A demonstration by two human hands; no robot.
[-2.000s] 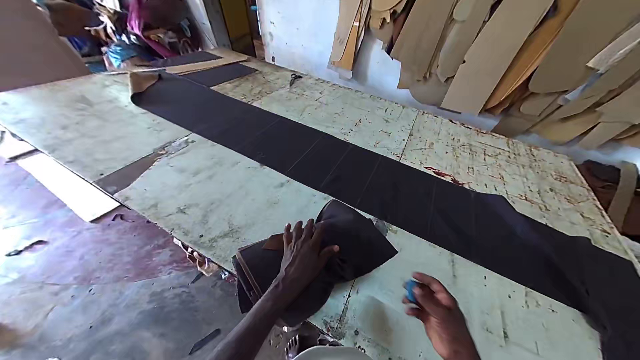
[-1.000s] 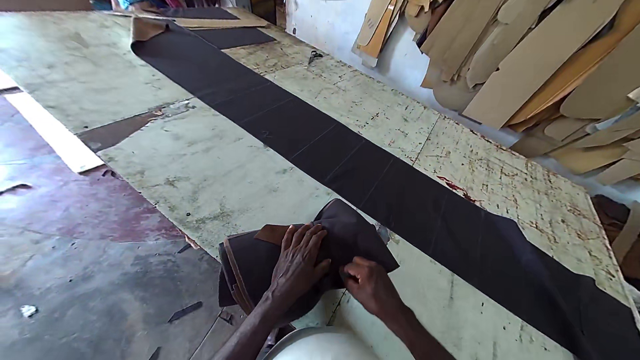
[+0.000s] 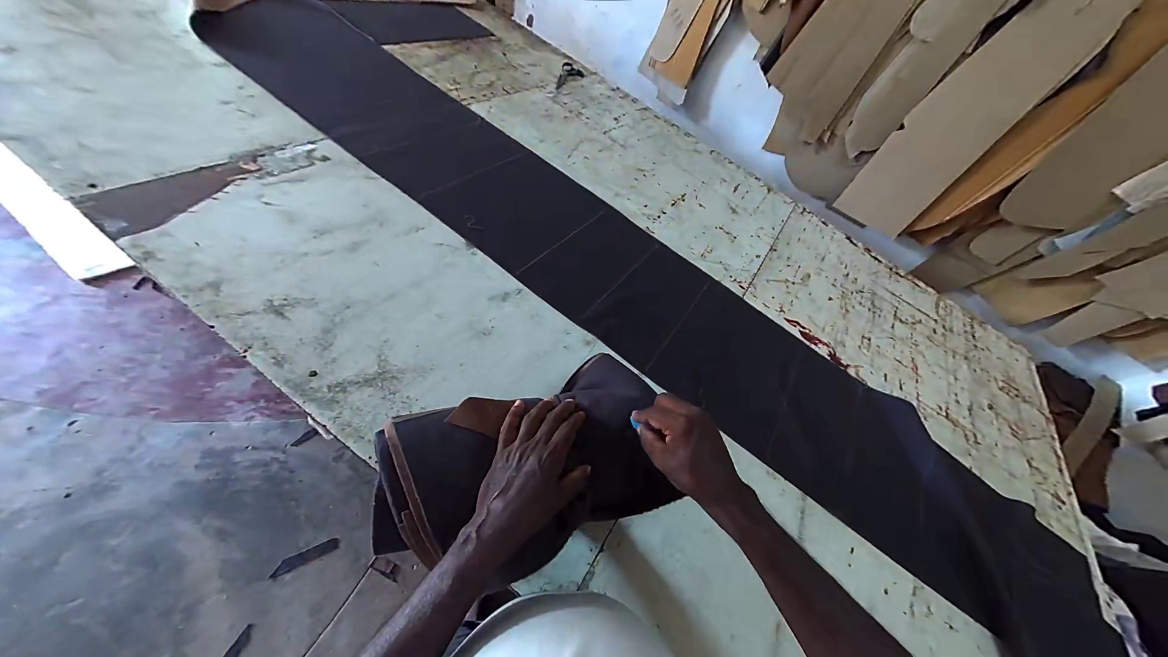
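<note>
A folded bundle of dark fabric [image 3: 429, 456] with brown edges lies at the near edge of the worktable. My left hand [image 3: 534, 456] rests flat on it with the fingers spread, beside a small brown piece [image 3: 479, 415]. At the bundle's right side, my right hand [image 3: 684, 443] pinches a small blue piece [image 3: 636, 422], which looks like chalk and is mostly hidden by the fingers. Beyond both hands a long strip of dark fabric [image 3: 566, 237] runs diagonally over the table, with thin pale lines drawn across it.
The worktable [image 3: 347, 274] has a worn, stained pale top. Scissors [image 3: 568, 75] lie near its far edge. Flat brown pattern pieces [image 3: 958, 109] hang on the wall at the right. A white board [image 3: 55, 219] is at the left, and dark scraps [image 3: 305, 558] lie on the floor.
My right hand has moved left from over the table onto the bundle, still with the blue piece. My left hand has stayed on the bundle.
</note>
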